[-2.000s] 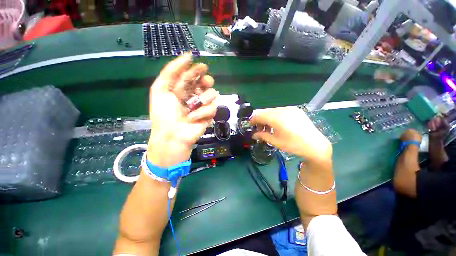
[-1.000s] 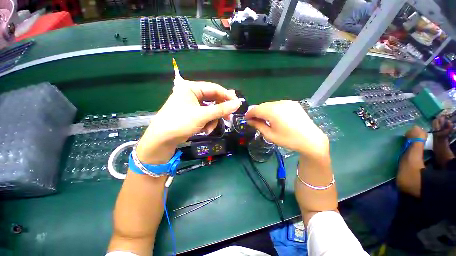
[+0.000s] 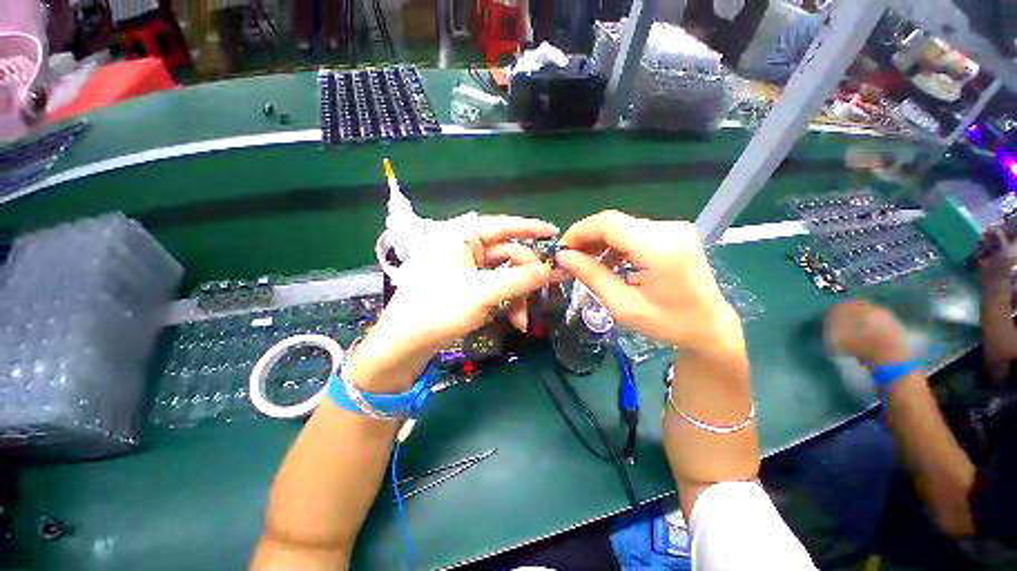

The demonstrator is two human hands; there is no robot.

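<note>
My left hand (image 3: 457, 279) and my right hand (image 3: 647, 273) meet at the fingertips over the black bench unit (image 3: 491, 341). A tiny dark part, perhaps a circuit board module (image 3: 549, 250), is pinched between them. Its details are too small to tell. My right hand also has something small and dark between its fingers, unclear. The unit's cups are hidden behind my hands. The clear round jar (image 3: 580, 340) stands right of the unit. The blue-handled tool (image 3: 626, 385) lies beside it on a black cable. The tweezers (image 3: 446, 473) lie in front.
A white tape ring (image 3: 260, 385), blister tray (image 3: 201, 363) and tall stacked blister trays (image 3: 78, 335) are at left. The white squeeze bottle (image 3: 398, 206) stands behind. A black parts tray (image 3: 377, 103) is on the far strip. A metal post (image 3: 781, 123) and another person's arm (image 3: 926, 413) are at right.
My left hand came down from its raised, palm-up pose to meet my right hand. Both fingertips are now together above the unit. The other person's hand moved left along the bench.
</note>
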